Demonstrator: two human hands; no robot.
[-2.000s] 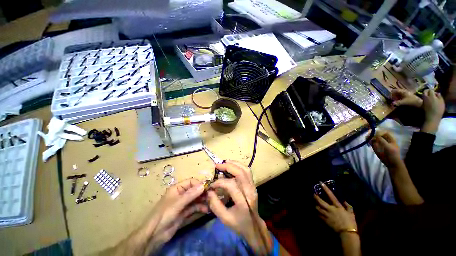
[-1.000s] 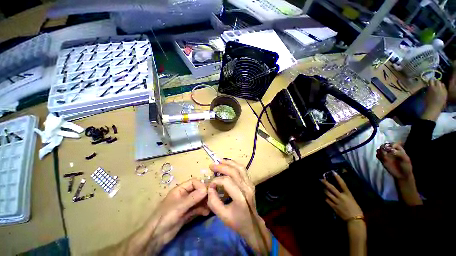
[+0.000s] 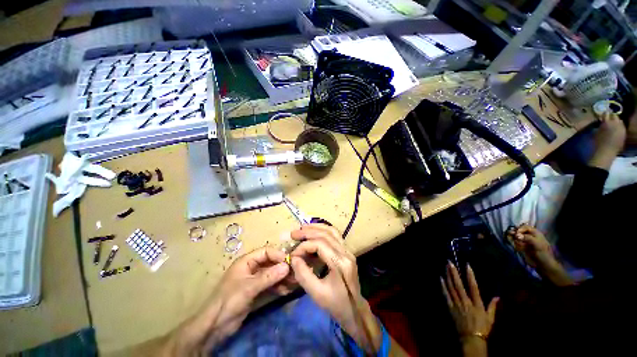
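Note:
My left hand (image 3: pixel 241 282) and my right hand (image 3: pixel 327 272) meet at the bench's front edge. Their fingertips pinch a small electronic assembly (image 3: pixel 288 259) with a yellow glint; most of it is hidden by the fingers. Scissors (image 3: pixel 296 211) lie just beyond my right hand, their handles partly covered by it. Thin metal rings (image 3: pixel 232 243) lie on the brown board ahead of my left hand. A sheet with a grid of dark squares (image 3: pixel 146 248) and a few slim dark parts (image 3: pixel 109 258) lie further left.
A metal fixture (image 3: pixel 237 199), a round tub (image 3: pixel 317 152), a black fan (image 3: pixel 350 94) and a soldering station (image 3: pixel 422 153) stand beyond my hands. Blister trays (image 3: pixel 143 143), a white glove (image 3: pixel 78 183) and black pieces (image 3: pixel 140 183) are at left. Other people's hands (image 3: pixel 469 307) show at right.
The fingertips have shifted slightly around the small assembly, and its yellow glint shows again. At right, another person's hand has opened and lowered, and other hands have moved.

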